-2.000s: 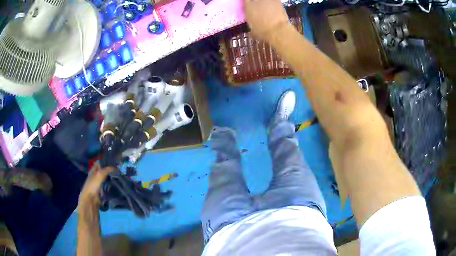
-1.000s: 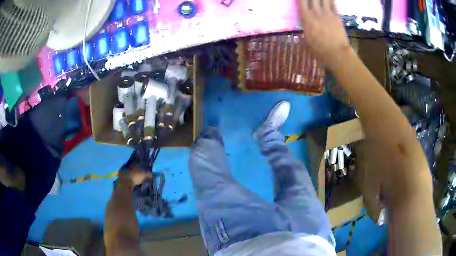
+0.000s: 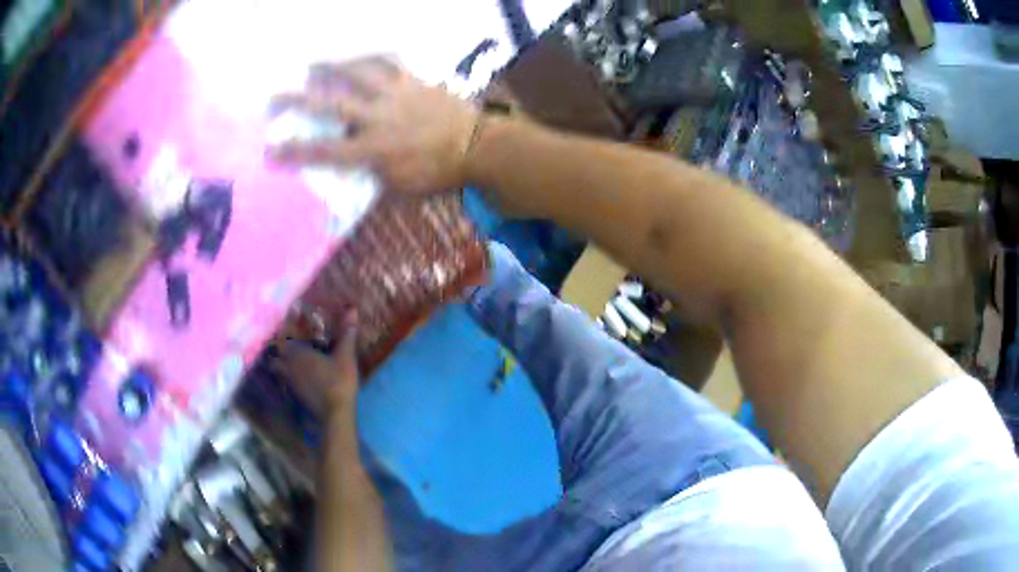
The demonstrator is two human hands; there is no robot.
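Note:
The pink-topped workbench (image 3: 240, 168) runs diagonally across the left. My right hand (image 3: 386, 123) lies over its bright top with the fingers spread, with nothing seen in it. My left hand (image 3: 324, 363) is blurred beside the bench's front edge, over the red-brown ribbed seat (image 3: 408, 268). Its fingers are partly lost against dark shapes, so I cannot tell whether it holds anything. White tubular appliances (image 3: 229, 492) lie in a bunch below the bench edge at the lower left.
More white appliances (image 3: 631, 313) show in a carton beyond my right forearm. Clear shiny plastic (image 3: 782, 156) is heaped at the upper right. Blue parts trays (image 3: 106, 503) and small dark pieces (image 3: 201, 223) are on the bench. Blue floor (image 3: 464, 425) shows by my legs.
The view has swung to the right. My left hand has left the dark cords below the appliances and come up by the seat and bench edge. My right hand is still over the bench.

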